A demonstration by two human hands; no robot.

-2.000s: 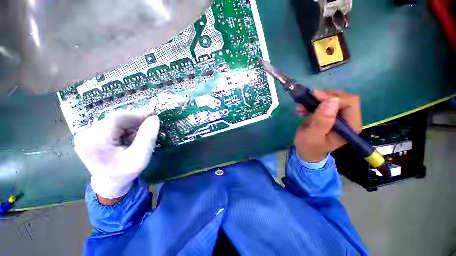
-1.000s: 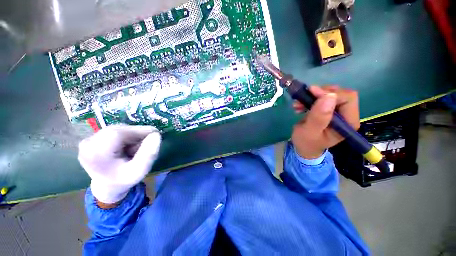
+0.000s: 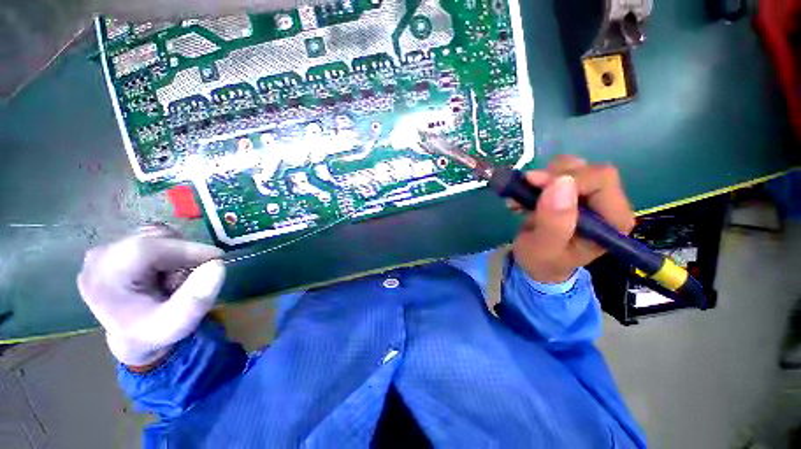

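Observation:
A large green printed circuit board point(image 3: 351, 131) with a white border and a stepped lower left corner lies in front of me. My bare right hand point(image 3: 571, 215) is shut on the dark blue handle of the soldering iron point(image 3: 615, 241). The iron's metal tip is over the lower right part of the board; whether it touches cannot be told. My white-gloved left hand point(image 3: 154, 294) pinches thin solder wire point(image 3: 281, 246), left of and below the board. The wire runs right to the board's lower edge.
A dark iron stand point(image 3: 622, 22) with a yellow sponge point(image 3: 607, 79) is at the upper right. A red block point(image 3: 184, 202) is at the board's stepped corner. A cloudy hood point(image 3: 39, 31) covers the upper left. A black box point(image 3: 672, 263) is below the yellow-edged green mat point(image 3: 720, 131).
The board now shows farther right and its lower left corner is uncovered. My left hand has moved left and down, and the wire now shows. The iron's tip has moved left and down over the board.

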